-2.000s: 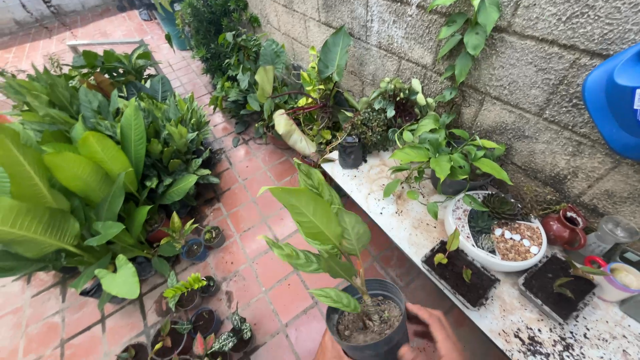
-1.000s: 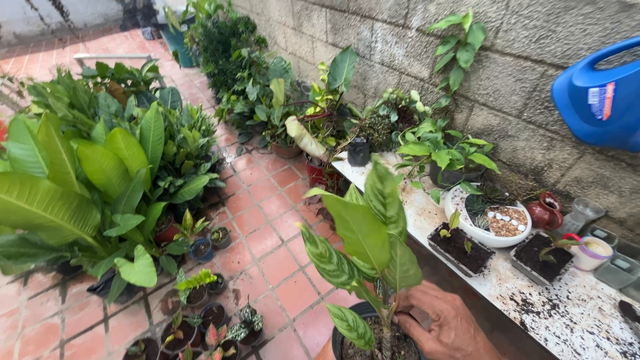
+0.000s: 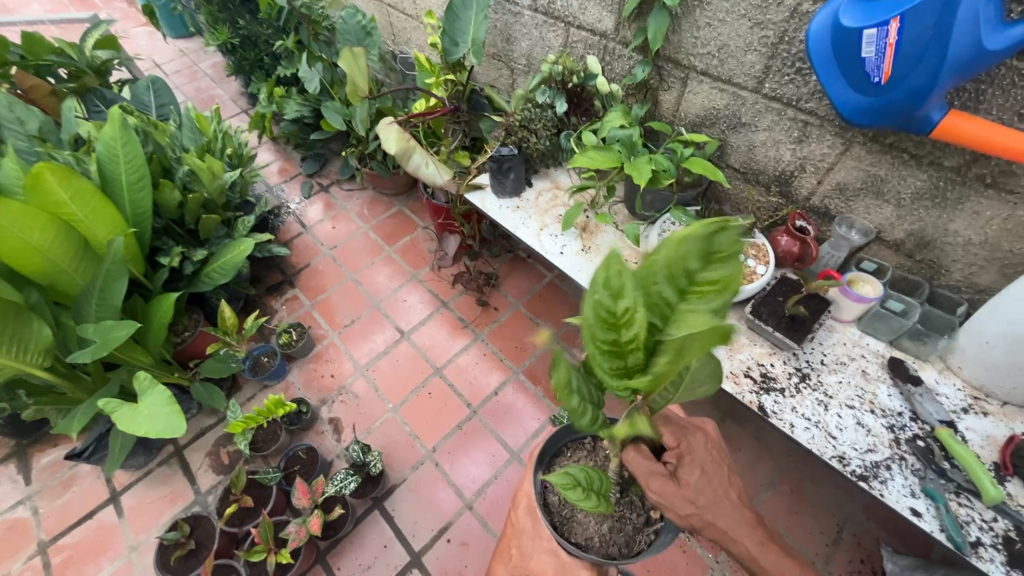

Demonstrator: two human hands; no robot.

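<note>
A leafy plant with broad, patterned green leaves stands in a dark round plastic pot filled with soil. My left hand supports that pot from its left side and below, its fingers mostly hidden. At the base of the stems, my right hand has its fingers closed around the plant, just above the soil at the pot's right side. Some leaves are blurred. The white bench, strewn with soil, runs along the right, apart from the pot.
A green-handled trowel lies on the bench, near a soil-filled tray, a red jug and a white bowl. A blue watering can is at upper right. Small potted plants and large foliage plants stand on the tiles.
My right hand has moved from the pot's side to the plant's stems. The view has shifted, bringing the tools on the bench into sight.
</note>
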